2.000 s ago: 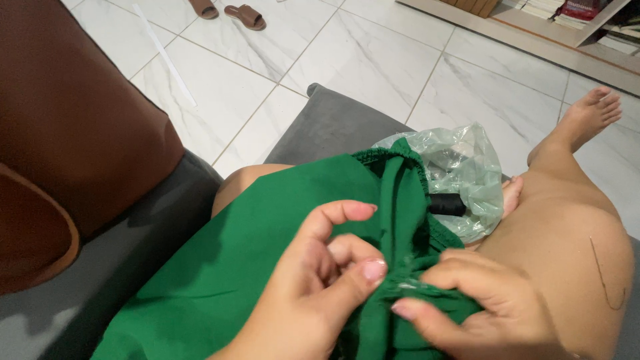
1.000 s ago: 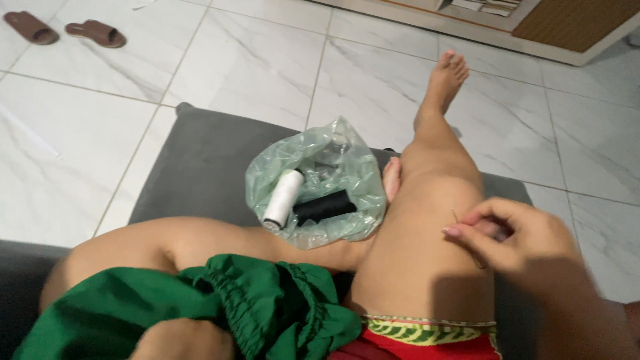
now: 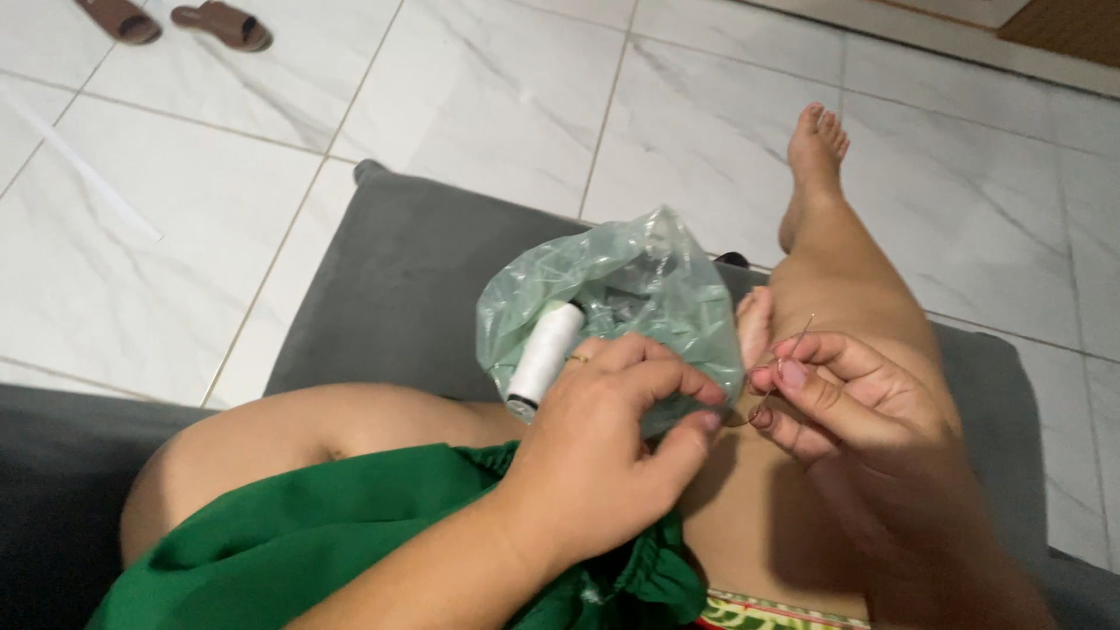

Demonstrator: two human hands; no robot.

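My right hand (image 3: 831, 398) pinches a thin sewing needle (image 3: 801, 337) between thumb and index finger, point up, above my bare leg. A dark thread (image 3: 754, 415) loops from it toward my left hand (image 3: 626, 420), whose thumb and index finger close on the thread's other part. Under and beyond my left hand, a translucent green plastic bag (image 3: 612, 249) lies open with a white thread spool (image 3: 544, 354) in it. The black spool seen before is hidden now. Green fabric (image 3: 350, 516) with a gathered edge lies across my lap, partly beneath my left forearm.
The bag rests on a grey upholstered seat (image 3: 420, 262) between my legs. Brown slippers (image 3: 223, 24) and a white strip (image 3: 96, 179) lie on the tiled floor at the left. A piece of furniture (image 3: 1059, 31) stands at the upper right.
Both hands were on the green fabric two seconds ago. My left hand has since moved up from the fabric to beside my right hand, over the bag's near side.
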